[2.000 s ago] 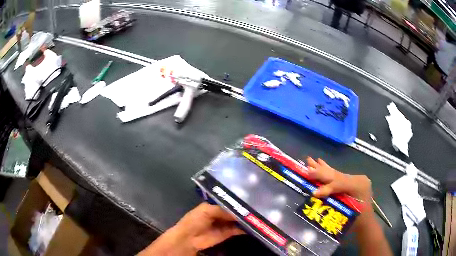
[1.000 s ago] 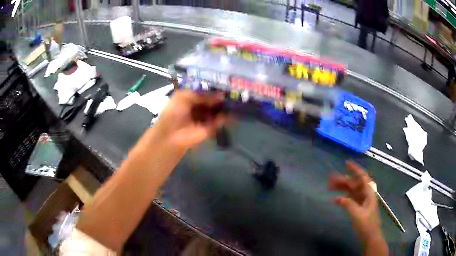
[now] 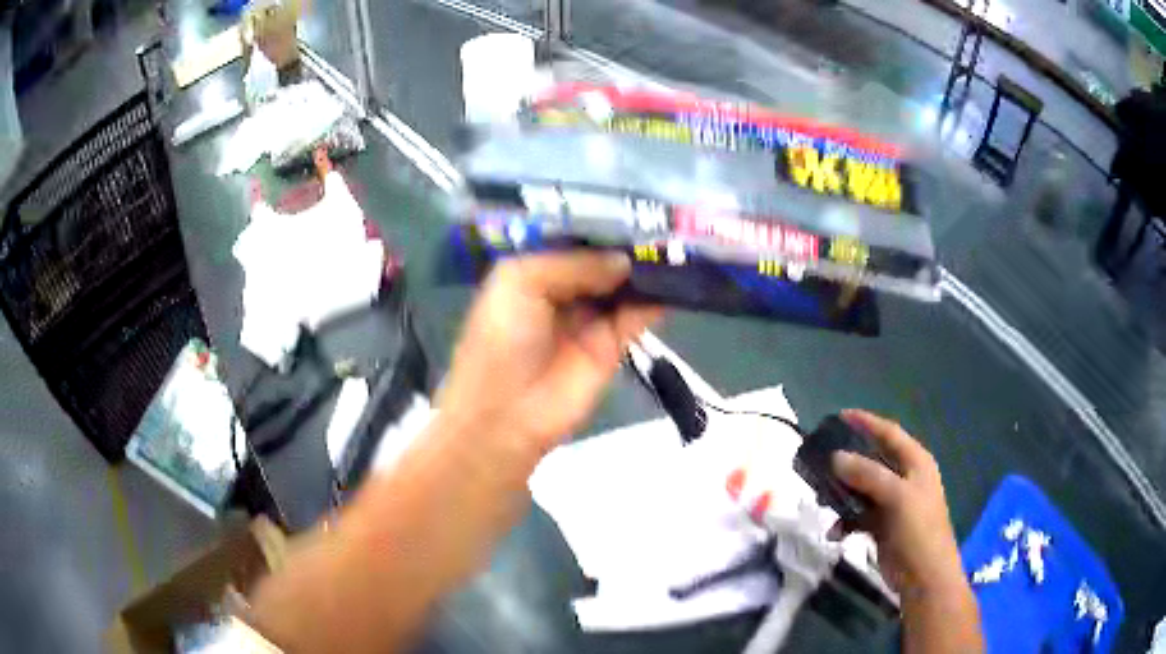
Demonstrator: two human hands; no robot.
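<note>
My left hand [image 3: 550,319] grips the lower left edge of the display panel with its clear printed cover [image 3: 691,192], held up above the bench and blurred. The cover shows red and yellow print, and a dark blue board shows beneath it. A black cord hangs below the panel. My right hand [image 3: 895,492] holds the black power adapter [image 3: 838,466] above the glue gun [image 3: 799,549], which lies on white paper [image 3: 639,524].
The blue parts tray [image 3: 1042,575] with white pieces is at the lower right. Black tools, crumpled white wipes [image 3: 313,262] and a black crate [image 3: 109,262] are at the left. A cardboard box [image 3: 205,575] is at the lower left. A person's dark clothing shows at the far right.
The view has turned left. My left hand still holds the panel raised. My right hand, empty one second ago, has taken hold of the adapter that hung on the cord.
</note>
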